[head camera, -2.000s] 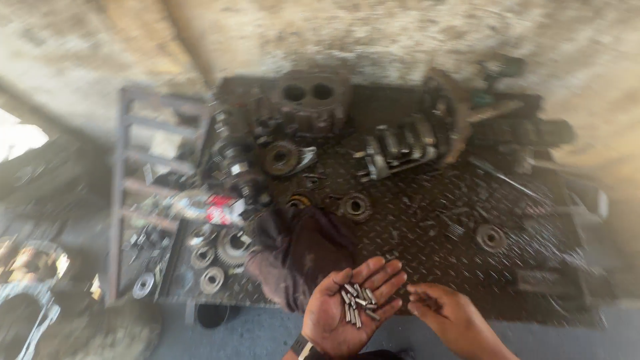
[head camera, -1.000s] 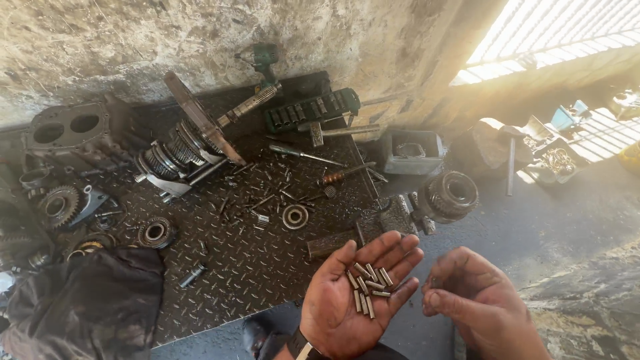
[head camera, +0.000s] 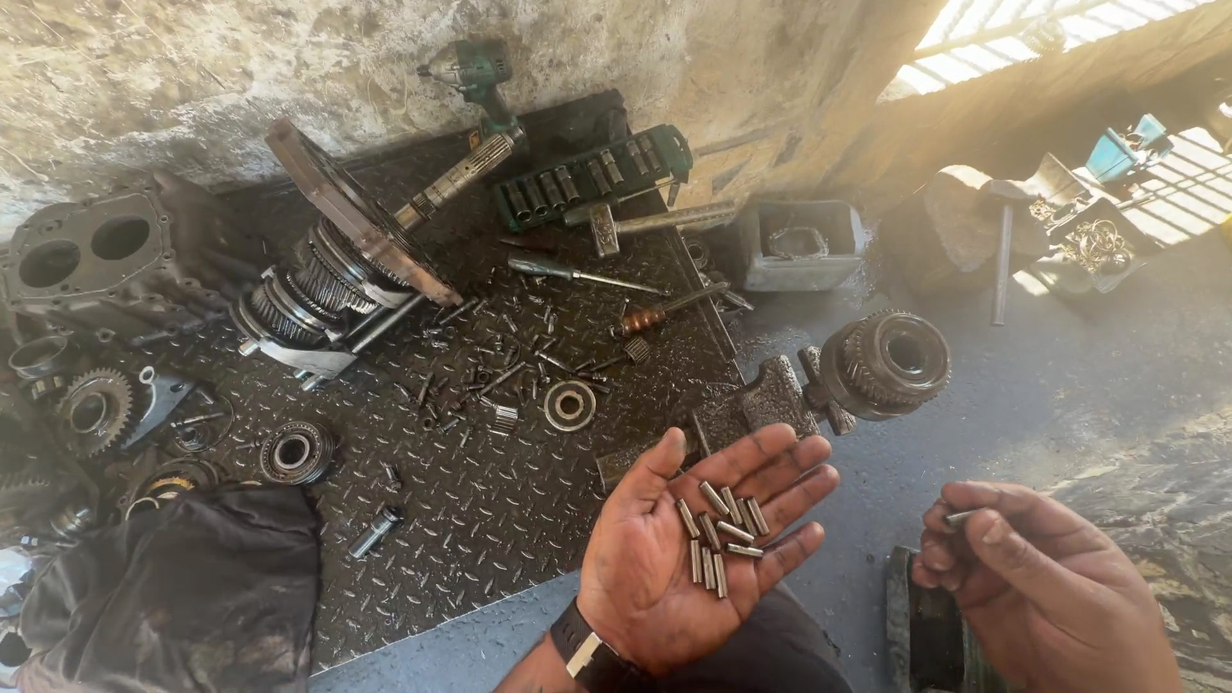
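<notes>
My left hand (head camera: 698, 549) lies palm up at the lower middle, its fingers spread, with several small steel roller pins (head camera: 727, 525) resting loose on the palm. To its right, my right hand (head camera: 1035, 568) pinches one similar pin (head camera: 961, 517) between thumb and forefinger. Just beyond my left fingertips, a gear on a bearing hub (head camera: 890, 366) is set on a bench vise (head camera: 770, 395) at the table's corner. A ball bearing (head camera: 570, 405) and many scattered pins and small parts lie on the tread-plate table (head camera: 462, 539).
A gear shaft assembly (head camera: 327, 279), a cast housing (head camera: 96, 255) and a dark cloth (head camera: 183, 587) occupy the table's left. Toward the back are a cordless impact wrench (head camera: 481, 82), a socket set (head camera: 587, 178), a hammer (head camera: 606, 231) and screwdrivers (head camera: 577, 273). A metal container (head camera: 804, 245) stands beyond the right edge.
The view has swung right, bringing the vise and gear into sight. My right hand has moved away from my left palm, which still bears the pins.
</notes>
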